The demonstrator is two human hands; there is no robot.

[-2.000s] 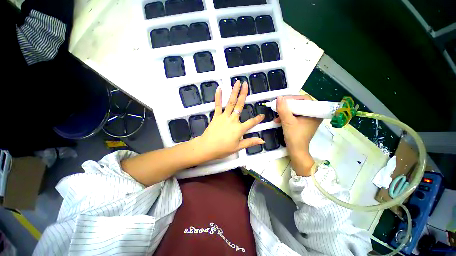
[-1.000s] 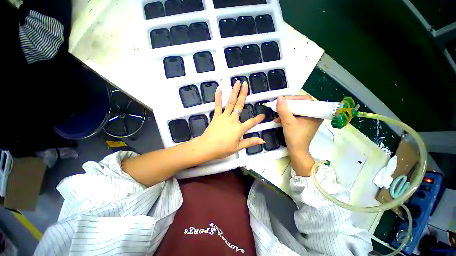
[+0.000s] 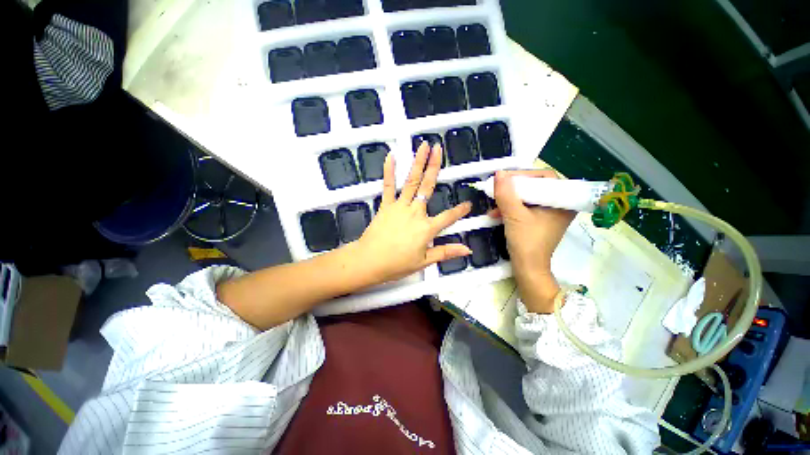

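Observation:
A white tray (image 3: 384, 115) holds rows of glossy black housings (image 3: 448, 93), mostly in threes. My left hand (image 3: 404, 227) lies flat with fingers spread over the tray's lower middle, its fingertips on or over housings, hiding some of them. My right hand (image 3: 530, 233) grips a white syringe (image 3: 564, 193) like a pen. The narrow tip points left, at a housing (image 3: 470, 196) beside my left thumb and index finger; whether it touches cannot be told. A green and yellow cap (image 3: 615, 200) is at the syringe's rear.
A yellowish hose (image 3: 753, 267) loops from the cap around to my right sleeve. Pale teal scissors (image 3: 709, 332), a crumpled white tissue (image 3: 684, 308) and a blue box with a red light (image 3: 753, 373) are at the right. A person in dark clothing (image 3: 80, 160) sits on a blue stool at the left.
The syringe and the right hand have shifted very slightly right in the picture, as has the tray. My left hand has stayed in the same place.

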